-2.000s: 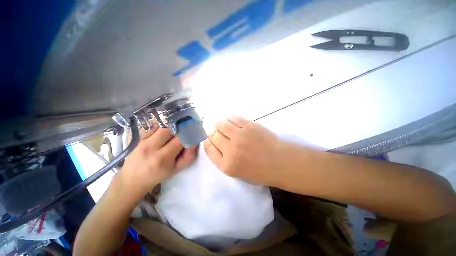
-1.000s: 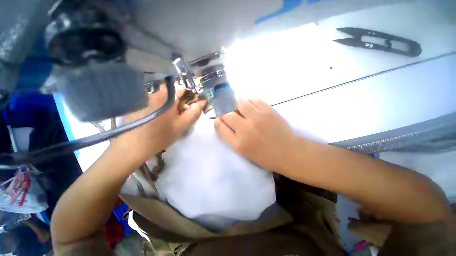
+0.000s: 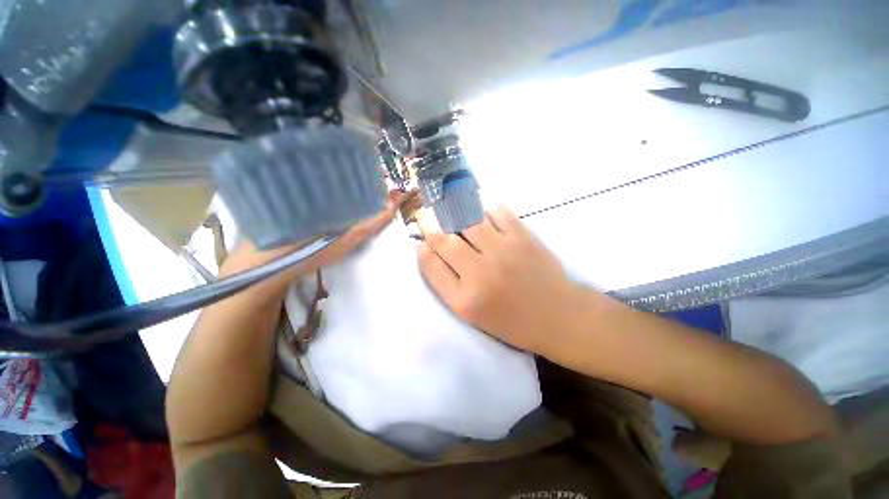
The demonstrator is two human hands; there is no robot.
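A white cloth (image 3: pixel 419 336) lies from the needle area down over the table edge, with narrow brown cloth along its left side. My right hand (image 3: pixel 492 273) rests on its upper right part, fingertips beside the grey-blue block (image 3: pixel 455 200), fingers bent. My left hand (image 3: pixel 341 244) is partly hidden behind the ribbed grey knob and the curved metal bar; its fingertips reach the cloth left of the presser foot (image 3: pixel 400 166). Whether either hand pinches the cloth is hard to see. A small brown edge shows at the needle.
Black thread snips (image 3: pixel 731 94) lie on the white table (image 3: pixel 585 146) at the upper right. The ribbed grey knob (image 3: pixel 300 185) and curved metal bar (image 3: pixel 146 314) are close to the camera. Brown cloth (image 3: pixel 161 216) lies left of the needle. A printed scale runs along the table edge.
The view has shifted, so the ribbed knob looks larger and further right. My left hand has flattened and is more hidden behind it. My right hand stays by the block.
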